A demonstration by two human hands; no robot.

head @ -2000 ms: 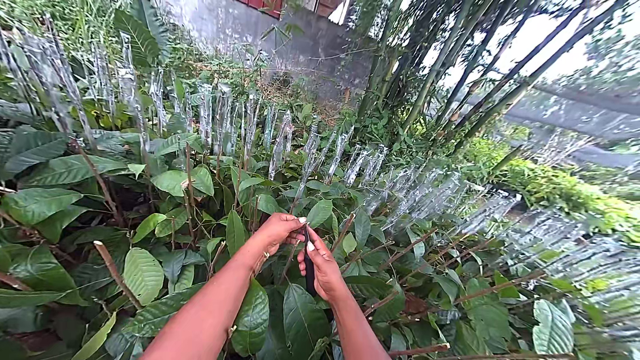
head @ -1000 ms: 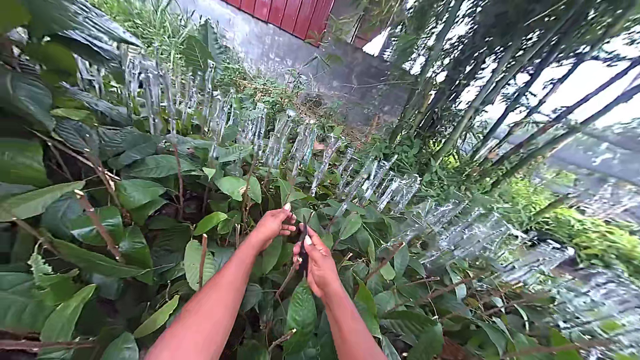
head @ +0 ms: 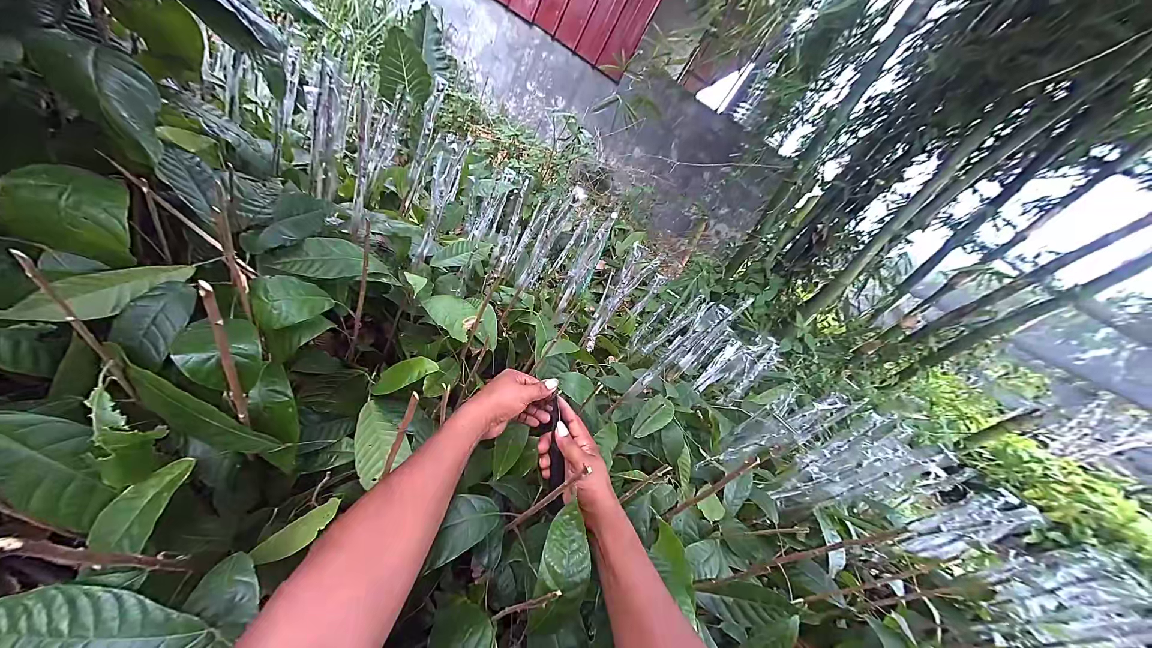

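Observation:
Near the middle of the head view, my left hand and my right hand meet over the plants. My right hand is closed around a slim black object, perhaps a knife handle; its exact kind is unclear. The left thumb and fingertips pinch at its upper end, beside a thin stem that is mostly hidden. Just below my right hand is a cut brown stem. Beyond the hands, clear plastic wraps cover upright stems in rows.
Cut bare stems stick up at the left among broad green leaves. More wrapped stems run to the right. Behind stand a grey concrete wall, a red panel and bamboo stalks.
The view has swung, showing more of the red panel. Both hands stay close together around the black object, which stood out more below the right hand two seconds ago.

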